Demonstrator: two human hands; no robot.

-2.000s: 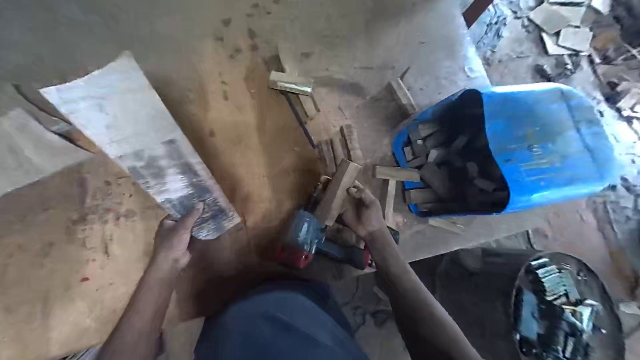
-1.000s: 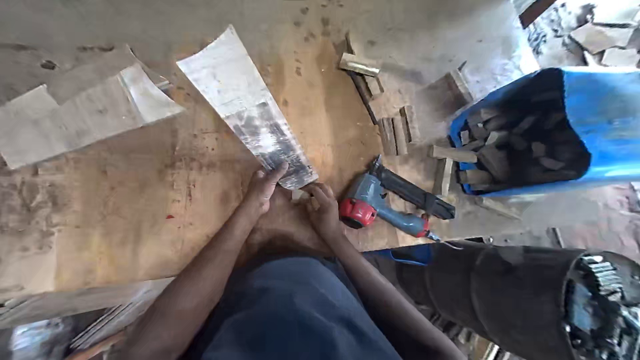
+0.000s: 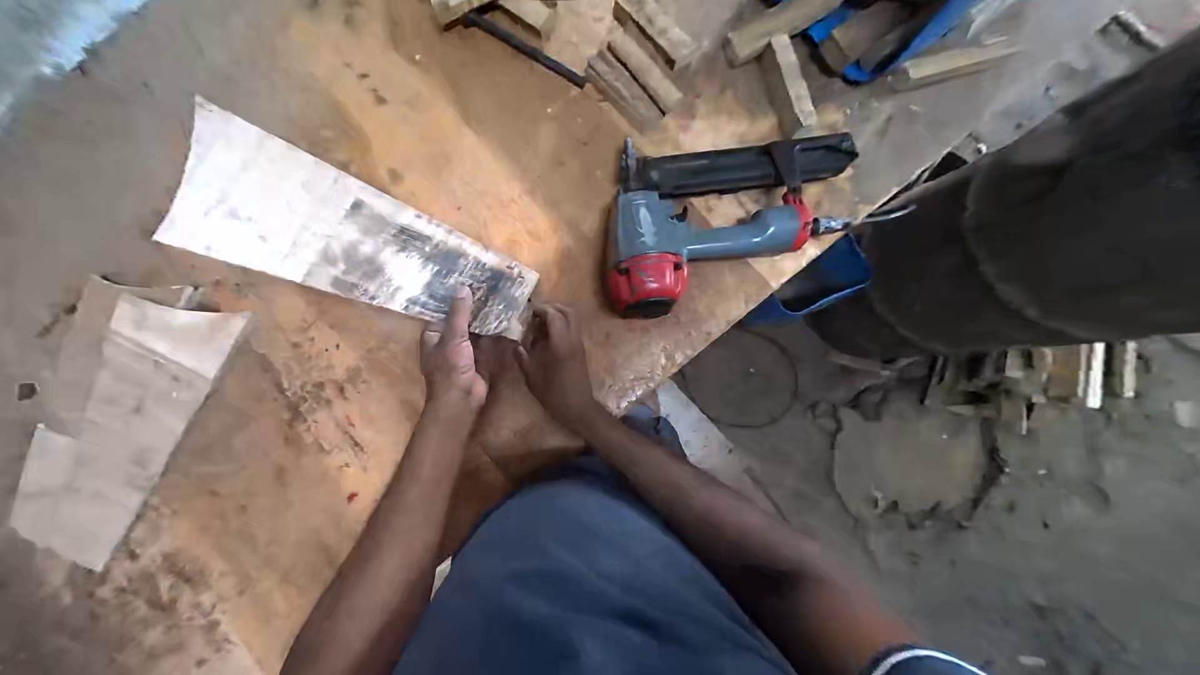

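A long, thin tapered panel (image 3: 328, 225) with dark smudges lies on the worn wooden table (image 3: 309, 375), its narrow end toward my body. My left hand (image 3: 454, 361) grips the near edge of that end, one finger laid on top. At the end's corner is my right hand (image 3: 555, 356), its fingers curled against the edge; whether a small piece sits under them is hidden. To the right of my right hand a grey and red pneumatic nailer (image 3: 708, 225) lies on its side, touched by neither hand.
More thin panels (image 3: 141, 403) overlap at the left. Short wooden blocks (image 3: 637, 70) lie at the top beside a blue container (image 3: 909, 47). A dark drum (image 3: 1050, 206) stands off the table's right edge, near a small blue bin (image 3: 825, 281).
My right hand, earlier at a wooden block above the nailer, has moved left to the panel's narrow end. The nailer now lies apart from it. The view has shifted and turned.
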